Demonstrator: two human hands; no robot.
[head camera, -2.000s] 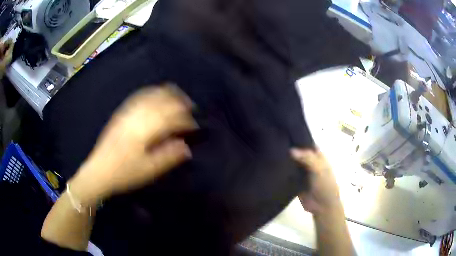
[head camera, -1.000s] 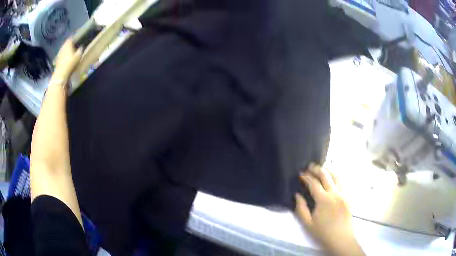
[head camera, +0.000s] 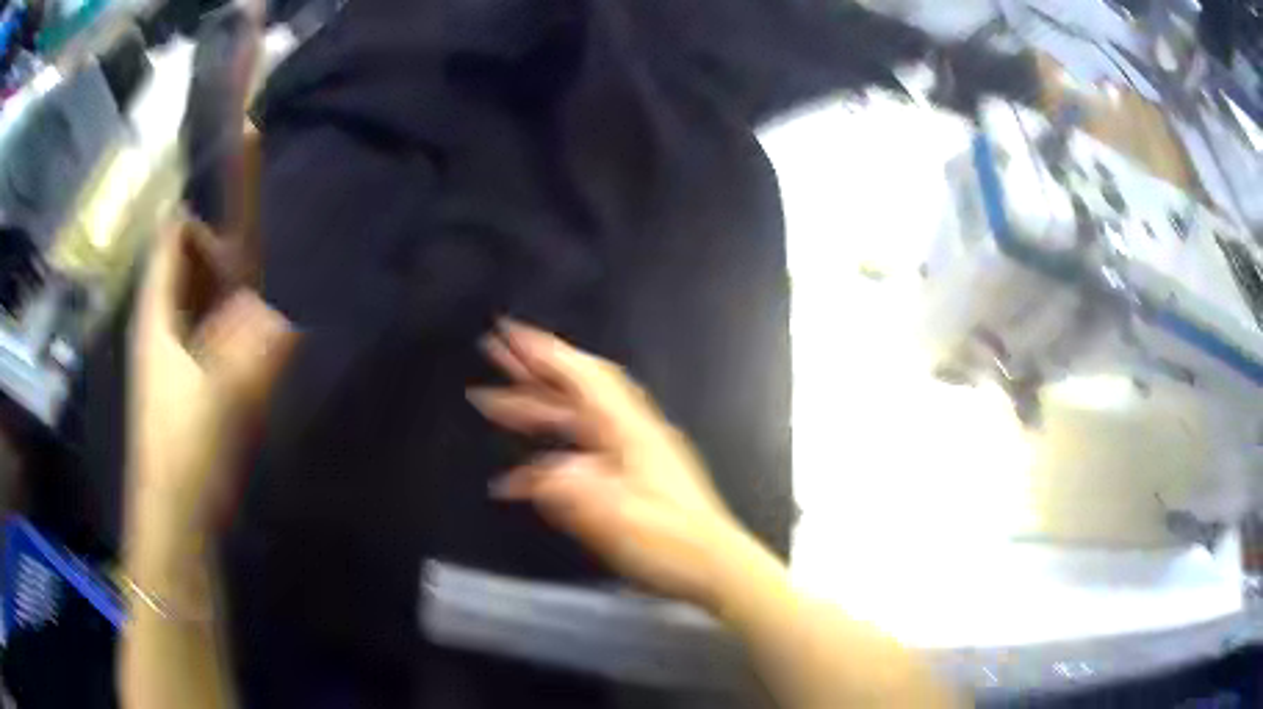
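The large black garment piece (head camera: 651, 249) spreads over the table in front of me and hangs over its front edge. My left hand (head camera: 208, 346) is blurred at the left and grips a dark, flat, upright item (head camera: 229, 139) with a reddish-brown edge, likely the smartphone. My right hand (head camera: 596, 457) is over the middle of the cloth, fingers apart and pointing left, holding nothing. Blur hides whether its fingertips touch the cloth.
The white sewing machine (head camera: 1094, 249) with blue trim stands at the right over its beige bed (head camera: 1108, 471). A blue basket (head camera: 56, 582) is at the lower left. A blurred cream-yellow tray (head camera: 104, 215) lies at the upper left.
My left hand has come back from the tray with the dark flat item in it. My right hand has left the cloth's right front edge and moved left over its middle. The view has shifted.
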